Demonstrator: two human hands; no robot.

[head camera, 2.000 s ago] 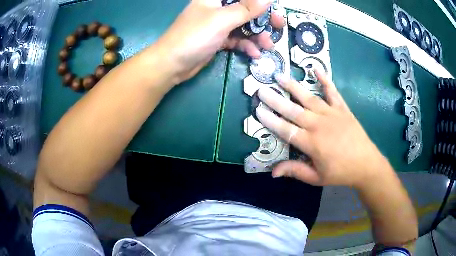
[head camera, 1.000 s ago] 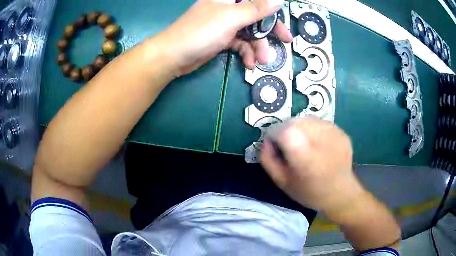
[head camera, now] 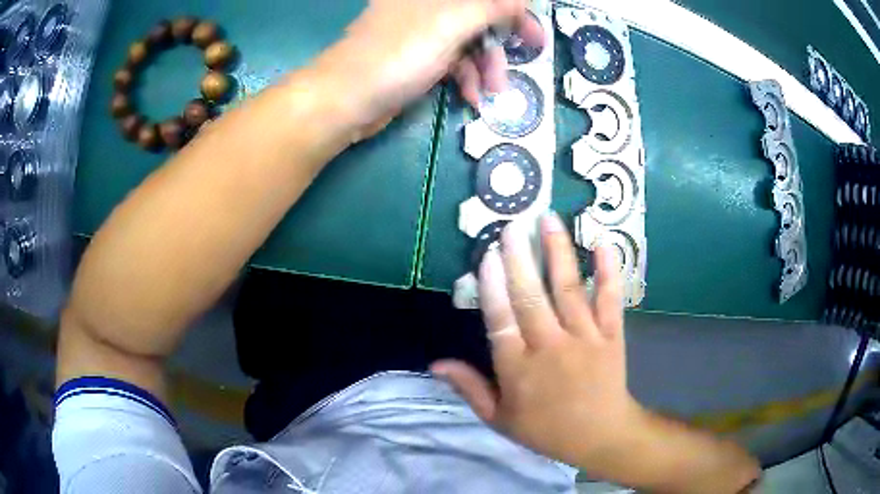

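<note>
A silver four-pocket plate lies in front of me on the green mat. Round black disc parts sit in its seats; the lowest is partly covered. My right hand is spread with its fingertips on the plate's near end and that lowest disc, and holds nothing visible. My left hand is bent over the plate's far end, blurred; whether it holds anything is unclear. A second four-pocket plate lies just right, with a black disc in its far seat and pale seats below.
A wooden bead bracelet lies at left, beside clear plastic with black discs at the left edge. Another silver plate lies at right, near a dark ribbed stack. A filled plate lies beyond the white strip.
My right hand has gone from a closed, blurred shape to spread flat. A dark ring now shows at the lowest seat. The discs seen in my left hand are no longer clear. The plate has shifted slightly left.
</note>
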